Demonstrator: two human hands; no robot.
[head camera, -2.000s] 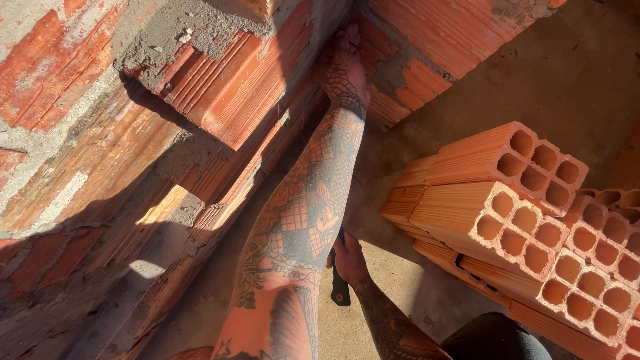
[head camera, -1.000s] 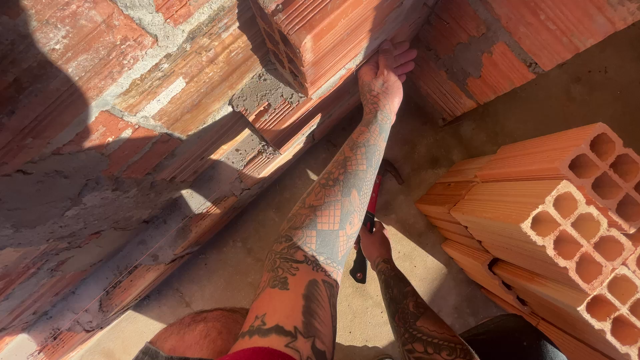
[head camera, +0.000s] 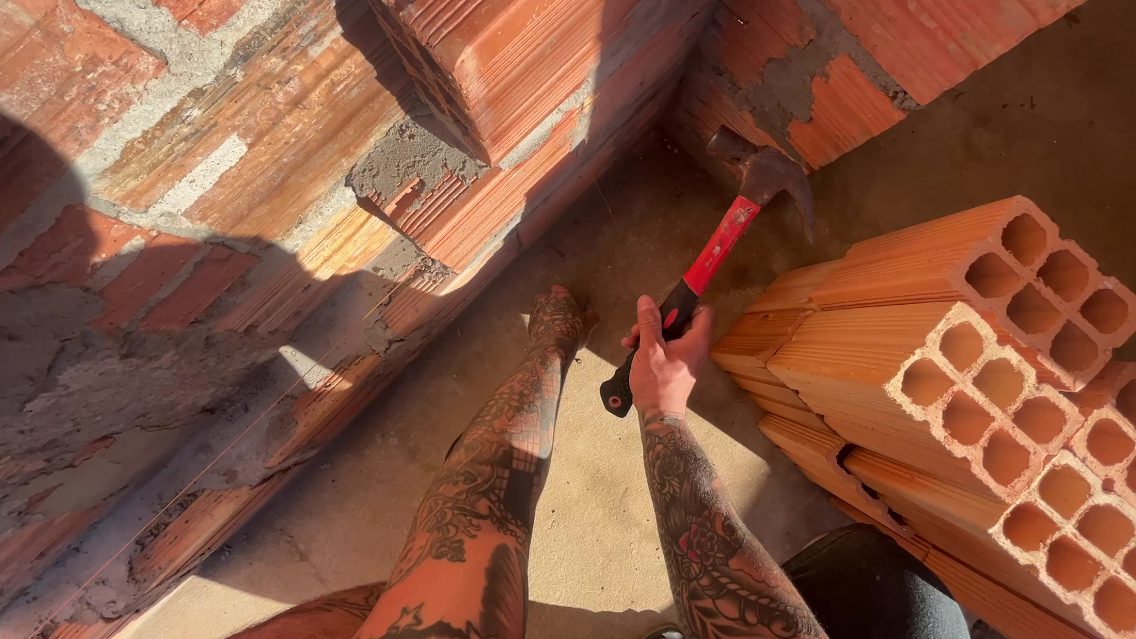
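Note:
My right hand (head camera: 670, 355) is closed around the black grip of a claw hammer (head camera: 721, 244), whose red shaft slants up and right to a rusty steel head. My left hand (head camera: 562, 321) hangs over the concrete floor, left of the hammer, partly in shadow; its fingers are mostly hidden and I cannot tell whether they are apart. To its upper left, a hollow clay brick (head camera: 524, 71) juts out of the brick wall, above a patch of grey mortar (head camera: 417, 164).
On the right stands a stack of hollow clay bricks (head camera: 870, 355) with open cells facing me. A second brick wall (head camera: 843, 106) meets the first at a corner. A thin string (head camera: 209, 470) runs along the lower wall. A dark rounded object (head camera: 879, 577) is at the bottom right.
My left hand has come down from the wall corner to over the floor. My right hand has raised the hammer, which was largely hidden behind my left arm.

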